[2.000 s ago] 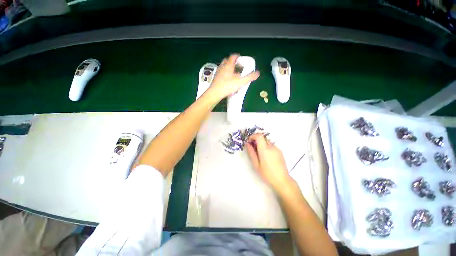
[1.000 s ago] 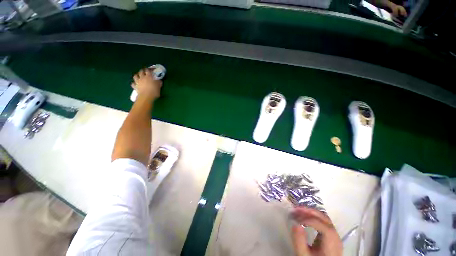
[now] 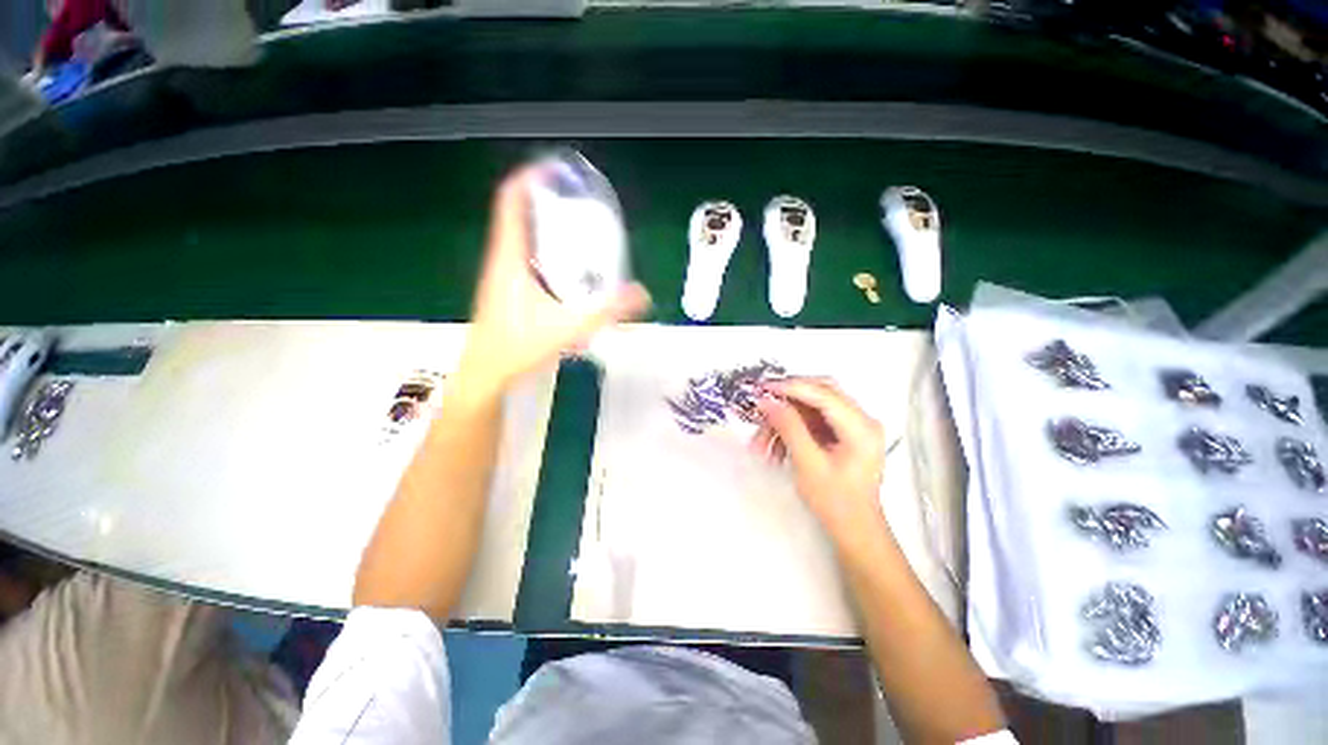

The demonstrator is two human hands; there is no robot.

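Observation:
My left hand [image 3: 532, 313] holds a white handheld device [image 3: 583, 233] raised above the green surface, blurred by motion, its wide head up. My right hand [image 3: 823, 444] is at the right side of a loose pile of shiny plated pieces [image 3: 717, 396] on the beige board [image 3: 699, 539]. Its thumb and fingertips are pinched together at the pile; whether a piece is between them cannot be told.
Three white devices [image 3: 711, 262] lie on the green surface [image 3: 364, 233], with small yellowish pieces [image 3: 867, 285]. Another device [image 3: 414, 400] lies on the left board [image 3: 262, 466]. A white layered sheet [image 3: 1005, 582] at right bears separate heaps of plated parts. A seated person's trouser leg [image 3: 131, 670] is lower left.
My left hand has taken the device from the green surface at the left and brought it right, towards me. My right hand has its fingertips at the pile. The view has turned back rightward.

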